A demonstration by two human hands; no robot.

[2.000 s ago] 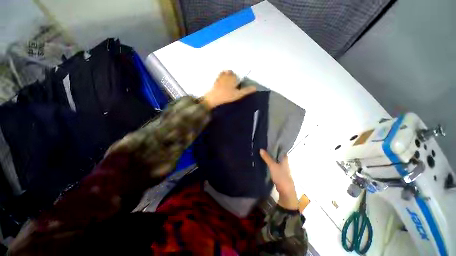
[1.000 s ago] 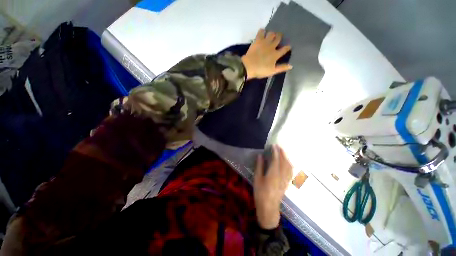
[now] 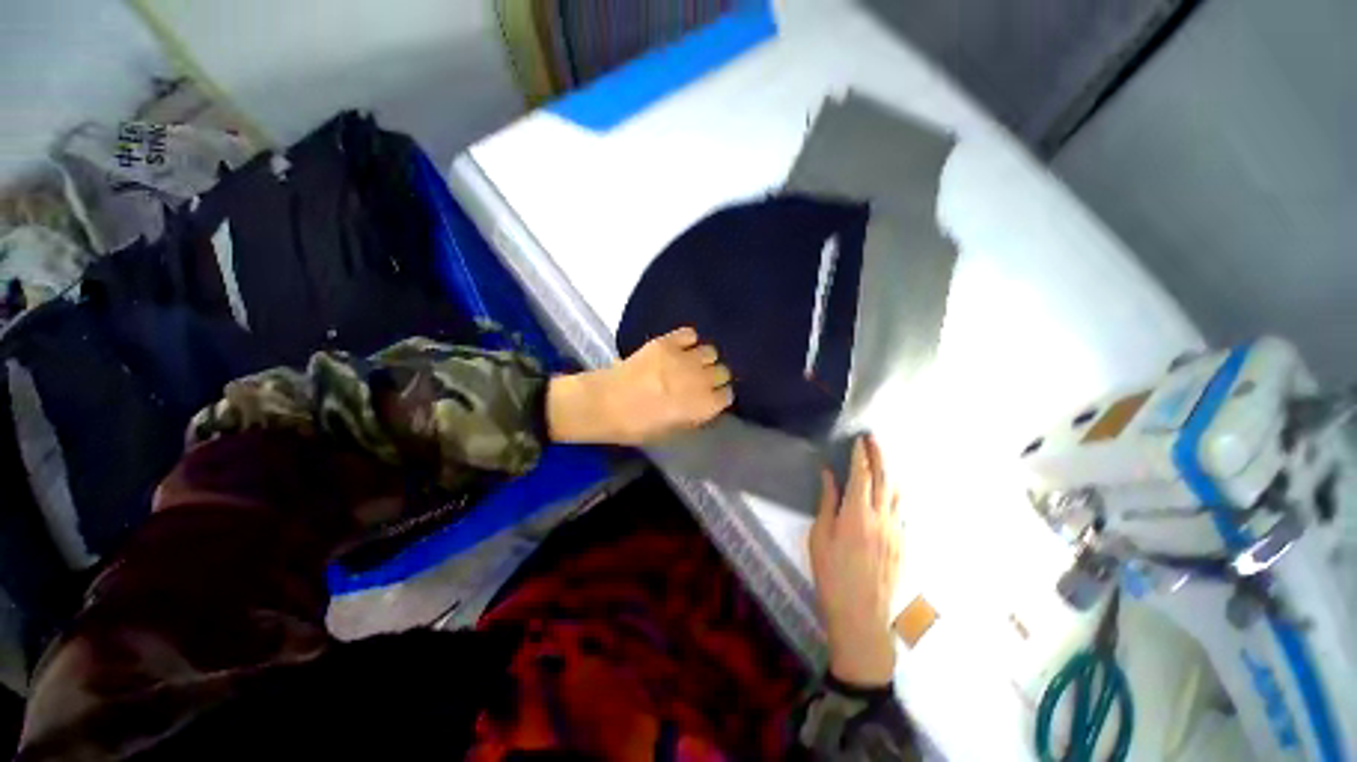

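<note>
A grey garment panel (image 3: 905, 290) lies flat on the white table, with a dark navy piece (image 3: 744, 283) on top of it. The navy piece has a rounded left edge and a narrow pale strip (image 3: 822, 305) near its right edge. My left hand (image 3: 677, 390) rests at the lower left edge of the navy piece, fingers curled; whether it pinches cloth is hidden. My right hand (image 3: 859, 543) lies at the lower right end of the grey panel, fingers together and pointing away from me. A small dark shape shows at its fingertips; I cannot tell whether it is held.
A white sewing machine (image 3: 1176, 447) with blue stripes stands at the right, green-handled scissors (image 3: 1083, 700) beside it. A tan patch (image 3: 915, 619) lies near my right hand. Dark cut panels (image 3: 313, 268) are piled on blue cloth (image 3: 484, 283) at the left.
My left hand has moved from the upper part of the panel down to the navy piece's lower left edge. The navy piece now lies uncovered. My right hand remains at the panel's lower end.
</note>
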